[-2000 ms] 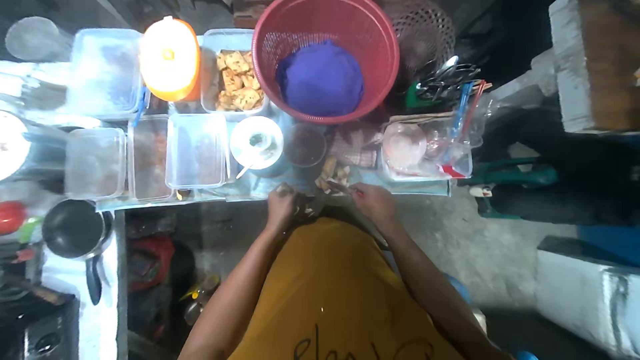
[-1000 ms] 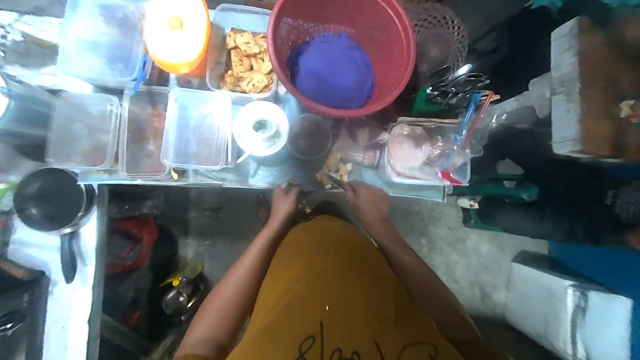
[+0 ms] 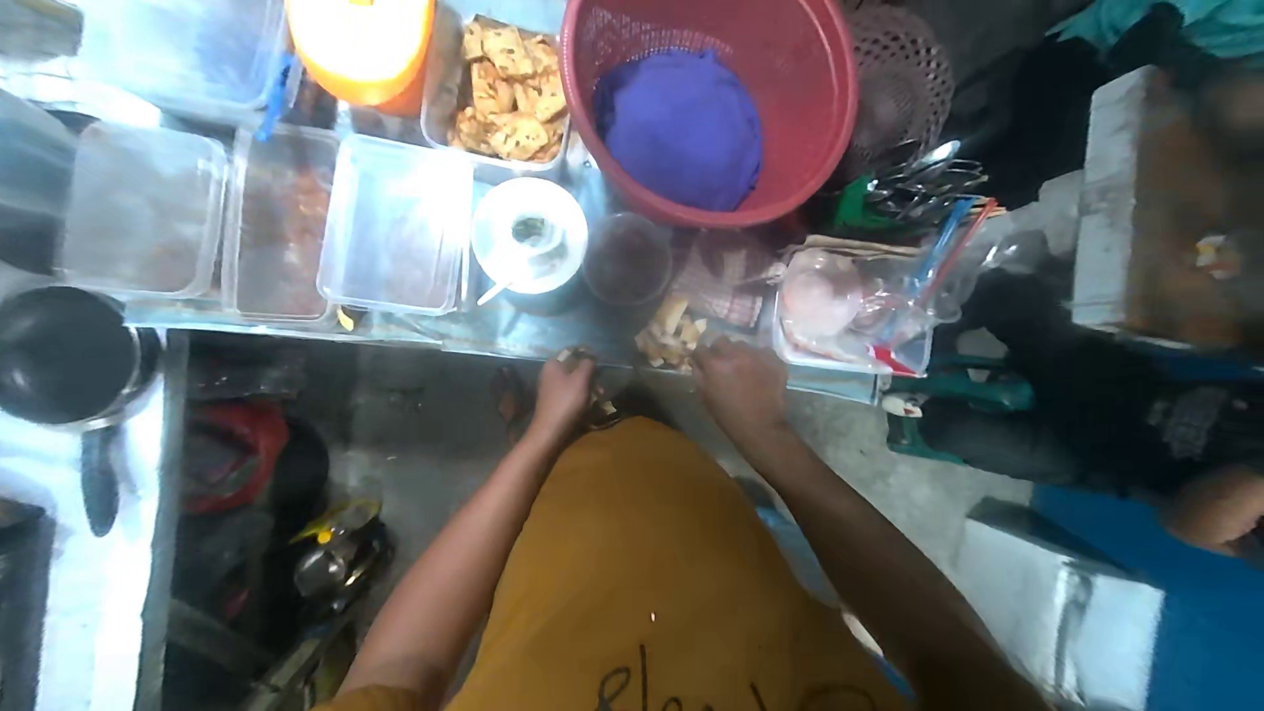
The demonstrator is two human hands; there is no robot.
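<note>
My left hand [image 3: 566, 387] is curled at the front edge of the table, its fingertips blurred; whether it grips something small cannot be made out. On the right, my right hand [image 3: 739, 380] is bent over the table edge, beside a small pile of pale food pieces [image 3: 671, 338]. What lies under its fingers is hidden. Behind the pile stand a dark round container [image 3: 627, 259] and a checked cloth [image 3: 726, 281]. A white round-topped container [image 3: 529, 235] with a small handle sticking out is beyond my left hand.
Clear plastic boxes [image 3: 395, 222] line the table's left. Fried pieces [image 3: 511, 89] fill another box near a red plastic basket [image 3: 829, 128] holding purple cloth [image 3: 681, 128]. A tub of plastic bags [image 3: 849, 306] stands right. A frying pan [image 3: 69, 355] is far left; a person's hand [image 3: 1220, 509] shows far right.
My right hand has come closer to the pale food pieces. My left hand remains near the table's front edge.
</note>
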